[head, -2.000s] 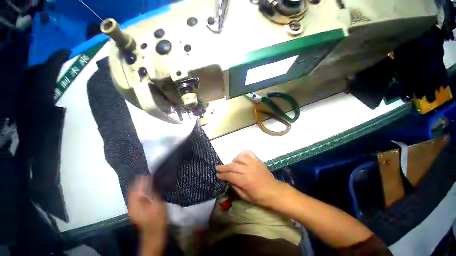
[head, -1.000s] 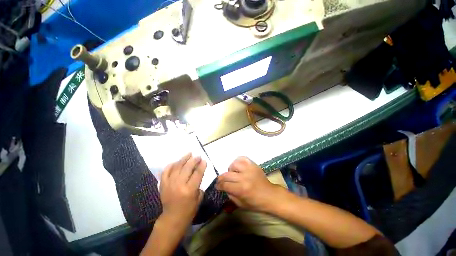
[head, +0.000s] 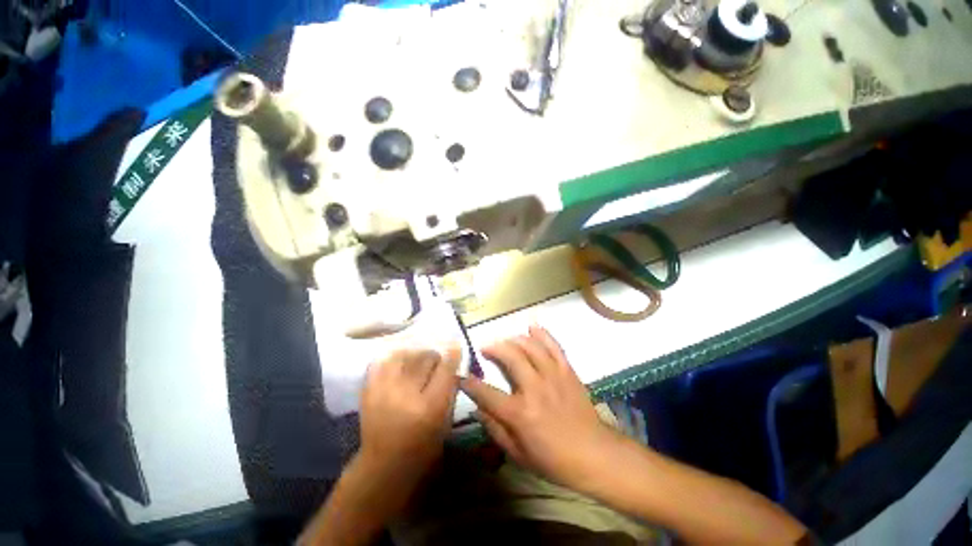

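Observation:
A fabric panel with its white face up (head: 352, 368) lies under the left end of the cream sewing machine head (head: 480, 139), with a dark edge along its right side. More dark ribbed fabric (head: 272, 373) lies to its left. My left hand (head: 410, 411) is on the white panel, its fingertips pinching near the dark edge. My right hand (head: 538, 405) is just to the right, its thumb and fingertips at the same edge, the other fingers spread. The fingertips nearly touch. The needle is hard to make out.
Shears with orange-brown and green handles (head: 620, 277) lie by the machine arm. Black pieces (head: 842, 208) lie at the right, by a yellow-orange tray (head: 946, 251). Brown and dark pieces (head: 853, 389) are in a blue bin at the right. Dark panels (head: 85, 352) hang at the left.
The dark panel seen earlier was folded over to show its white face. My left hand moved onto it, then closer to my right hand at the edge. The camera view has shifted.

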